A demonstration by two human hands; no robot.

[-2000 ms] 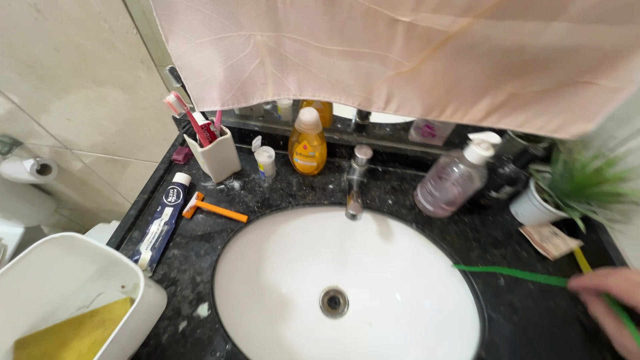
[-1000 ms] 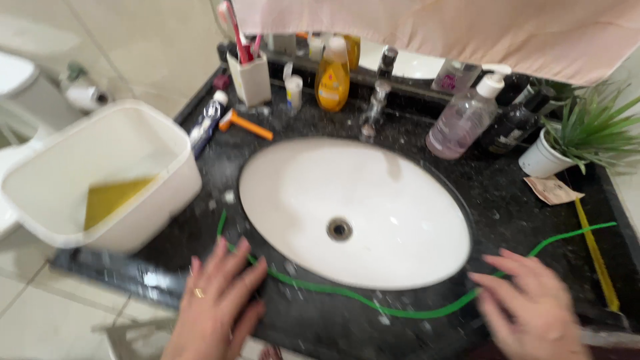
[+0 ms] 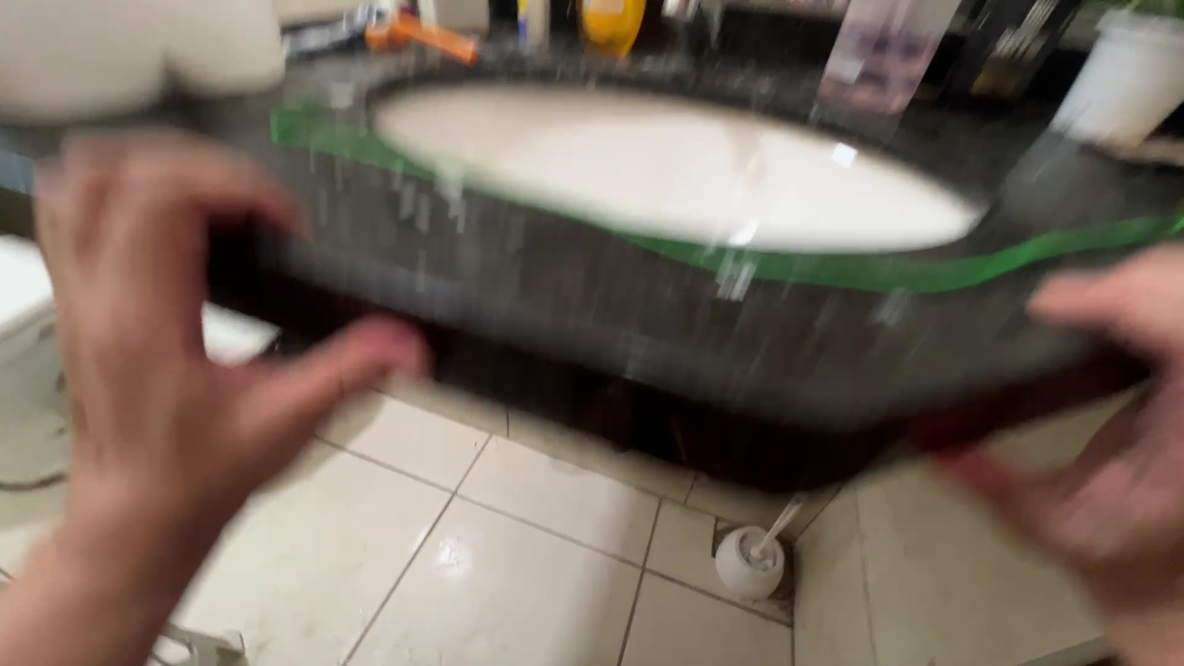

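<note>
Blurred by motion, my left hand [image 3: 185,314] is at the left front edge of the black stone countertop [image 3: 555,305], fingers over the top and thumb by the front face. At the right, my right hand [image 3: 1101,398] is at the front edge in a similar way, partly cut off by the frame. Whether either one grips the edge firmly is unclear. A green ribbon-like strip [image 3: 832,273] lies on the counter, curving along the front rim of the white oval sink basin [image 3: 647,166].
An orange razor [image 3: 425,37], a yellow bottle [image 3: 612,23], a clear pump bottle [image 3: 883,55] and a white plant pot [image 3: 1124,79] stand or lie behind the basin. A white plastic tub [image 3: 139,55] is at the upper left. Below, a toilet brush holder [image 3: 749,562] stands on the tiled floor [image 3: 518,546].
My hands have moved from the countertop beside the green strip to its front edge. Two seconds ago only my right hand showed, near the strip's end at right. The view has tipped down toward the floor.
</note>
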